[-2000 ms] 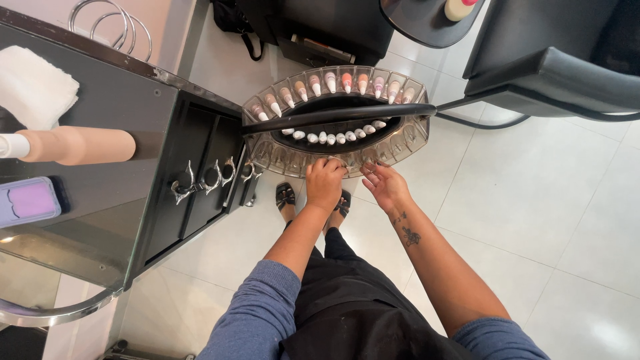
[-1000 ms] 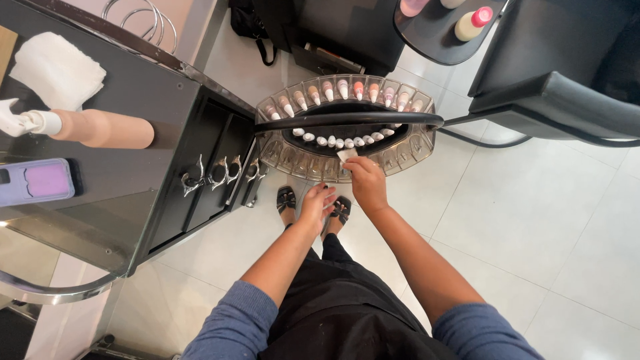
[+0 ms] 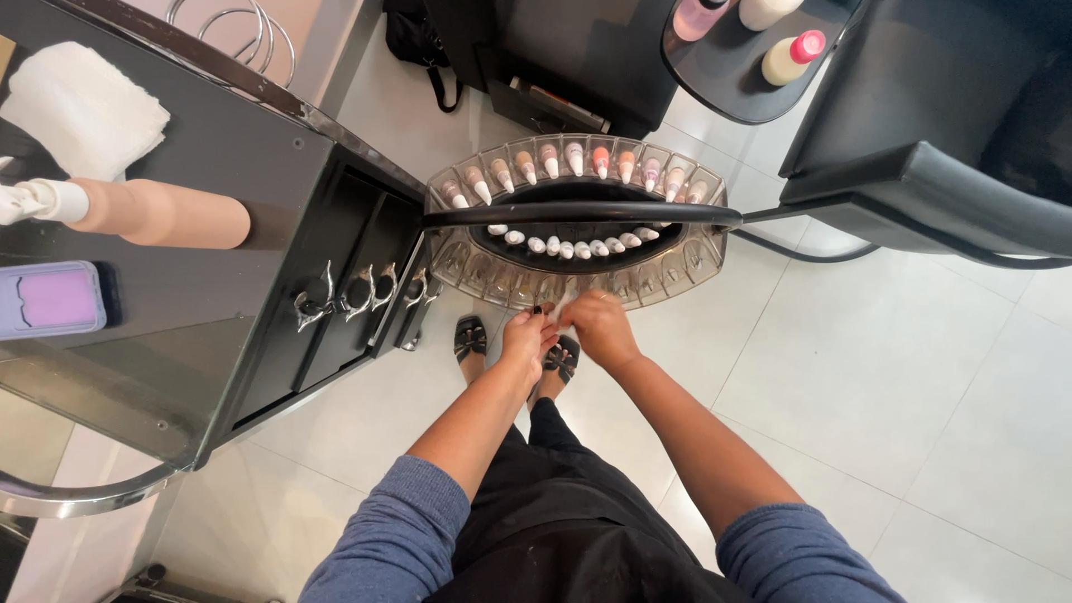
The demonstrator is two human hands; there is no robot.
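Note:
An oval clear plastic organizer (image 3: pixel 712 180) with a black handle (image 3: pixel 578 212) stands in front of me. Nail polish bottles (image 3: pixel 600 161) in pink, coral and nude fill its far row, and white-capped ones (image 3: pixel 583 249) line the dark middle. My right hand (image 3: pixel 599 327) is closed on a small white wipe (image 3: pixel 565 303), close to the organizer's near edge. Beside it, my left hand (image 3: pixel 529 339) has its fingertips up against the wipe; whether they pinch it is unclear. The near row's compartments hold small items too blurred to name.
At left, a glass-topped desk (image 3: pixel 251 176) carries white towels (image 3: pixel 88 109), a peach pump bottle (image 3: pixel 159 213) and a phone in a lilac case (image 3: pixel 50 300), above drawers with ornate handles (image 3: pixel 314 297). A black chair (image 3: pixel 930 193) and a side tray with bottles (image 3: pixel 737 84) are at right.
The white wipe shows in my right hand one second ago but not two seconds ago. My left hand has risen from lower down to meet the right hand at the wipe.

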